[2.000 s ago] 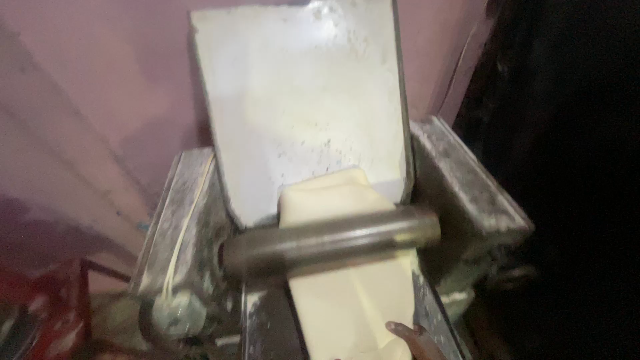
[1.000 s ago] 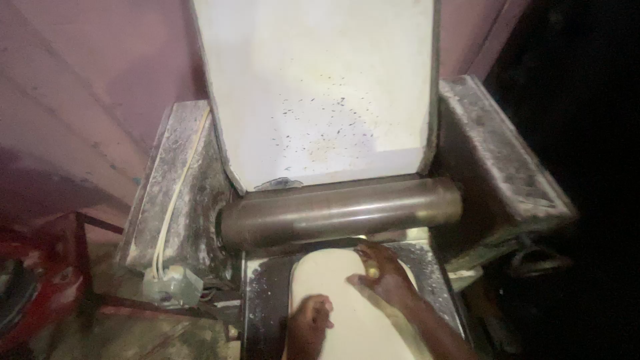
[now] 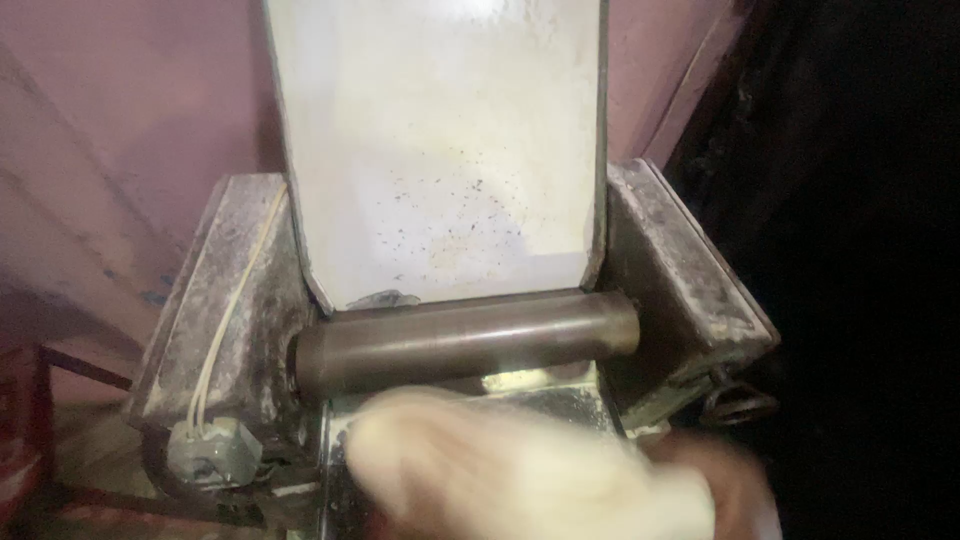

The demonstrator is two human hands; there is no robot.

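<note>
A slab of pale dough (image 3: 525, 465), blurred by motion, is over the dark lower tray (image 3: 577, 405) in front of the machine's metal roller (image 3: 472, 341). At the dough's right end is my right hand (image 3: 712, 480), blurred, with the dough against it; its fingers are not distinct. My left hand (image 3: 405, 499) seems to be under or behind the dough's left part, mostly hidden and blurred. Behind the roller rises the white sloped feed plate (image 3: 442, 150), speckled with dark bits near its lower end.
Worn metal housings flank the roller, one on the left (image 3: 217, 300) and one on the right (image 3: 682, 262). A pale cable (image 3: 232, 315) runs down to a grey switch box (image 3: 214, 454). A metal handle (image 3: 739, 401) juts out at lower right. A red object (image 3: 22, 435) stands far left.
Two seconds ago the dough lay under the roller and up onto the white plate; one second ago it lay flat on the lower tray with both hands on it. Now it is turned sideways, swinging.
</note>
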